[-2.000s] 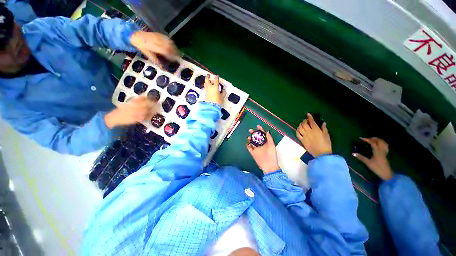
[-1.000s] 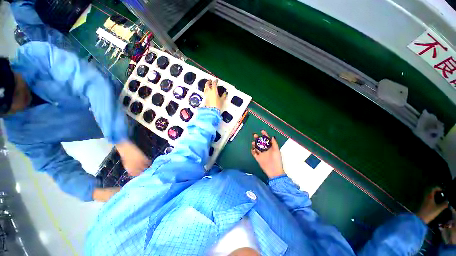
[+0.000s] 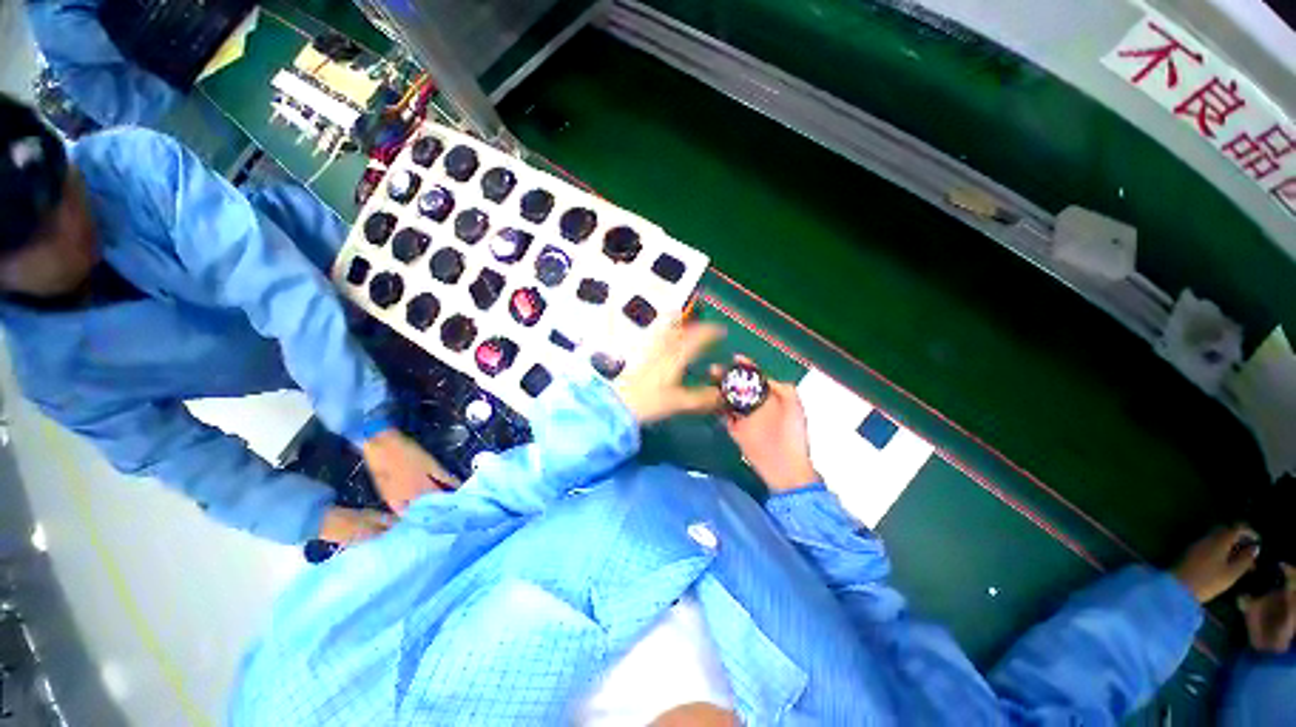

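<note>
A round black smartwatch unit (image 3: 742,388) with a lit white and pinkish display is held face up in my right hand (image 3: 775,433), over the green bench. My left hand (image 3: 671,378) is just left of it, fingers spread and slightly blurred, with nothing seen in it; whether its fingertips touch the watch I cannot tell. The white foam tray (image 3: 562,342) lies at the left with rows of dark round watches. Two watches in it show red, one of them near the middle (image 3: 526,305). Several cut-outs near its right end look empty.
A white paper sheet (image 3: 859,480) with a dark blue square lies right of my right hand. The dark green conveyor belt (image 3: 910,327) runs beyond. A person at left reaches over a black blister tray (image 3: 427,372). Another person's hand (image 3: 1215,562) is at far right. Wired boards (image 3: 330,93) stand upper left.
My left hand has left the tray's right part and moved to beside the watch in my right hand. The neighbour's hands left the foam tray for the black tray. The hand over the paper moved far right.
</note>
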